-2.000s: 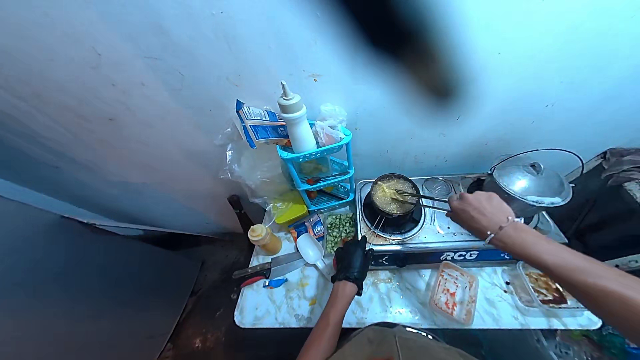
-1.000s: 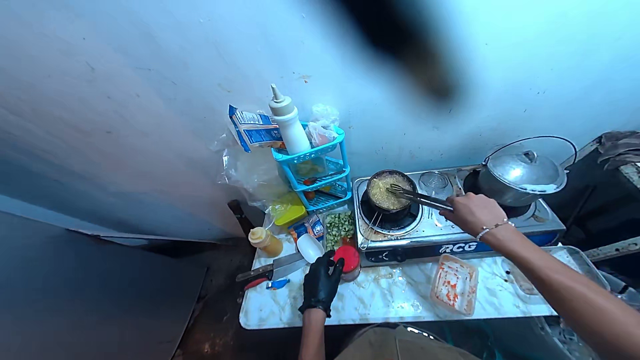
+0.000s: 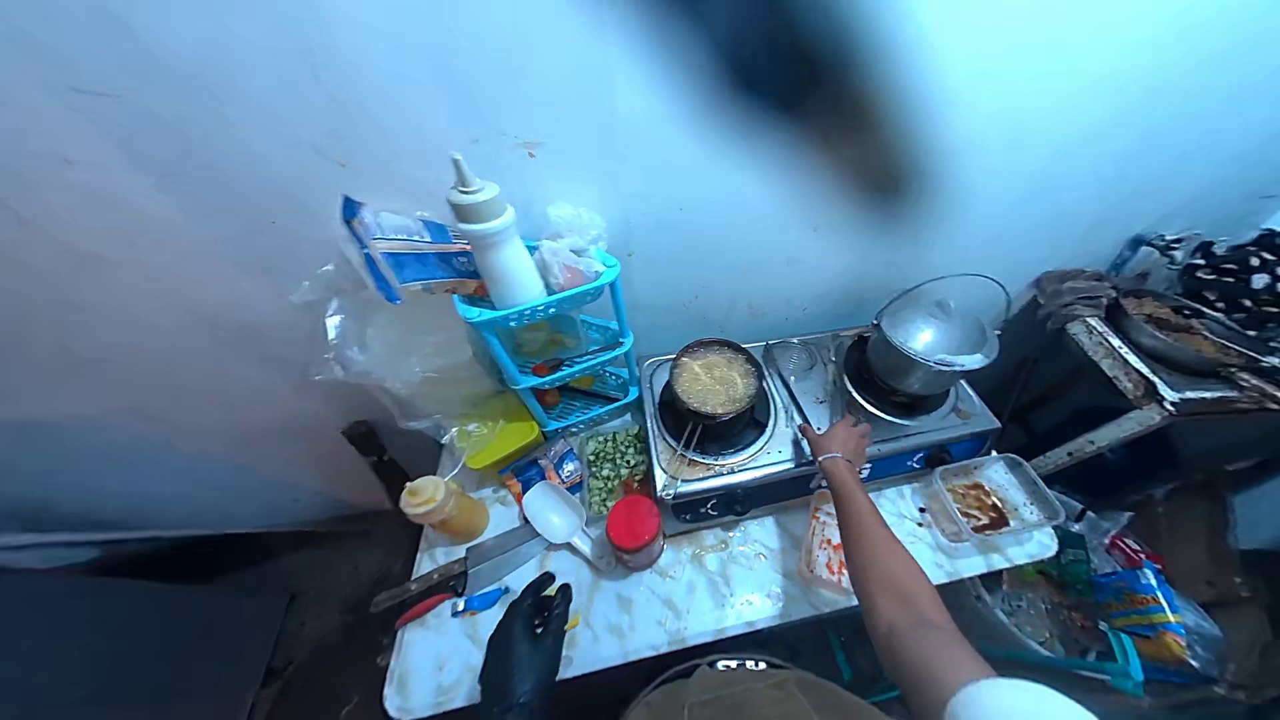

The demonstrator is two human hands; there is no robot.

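Note:
My left hand (image 3: 528,640), in a black glove, is over the front left of the marble-patterned table with its fingers apart and nothing in them. A red-lidded jar (image 3: 635,532) and a white scoop (image 3: 560,518) are just beyond it. My bare right hand (image 3: 838,440) is at the middle of the two-burner gas stove (image 3: 740,490), around the near end of metal tongs (image 3: 786,385) that lie on the stove top; how firmly it grips is unclear. Food bubbles in oil in a small pan (image 3: 714,378) on the left burner. A lidded aluminium pot (image 3: 925,345) sits on the right burner.
Knives (image 3: 500,555) and a sauce bottle (image 3: 445,508) are at the left. Behind them stands a blue tiered rack (image 3: 570,375) holding a white squeeze bottle (image 3: 497,245). Chopped green vegetables (image 3: 614,465) sit beside the stove. Plastic containers (image 3: 1000,500) are along its front, with another pan (image 3: 1180,325) far right.
My left hand has let go of the red-lidded jar and drawn back towards the near left. My right hand has moved with the tongs from the small pan down to the stove's middle.

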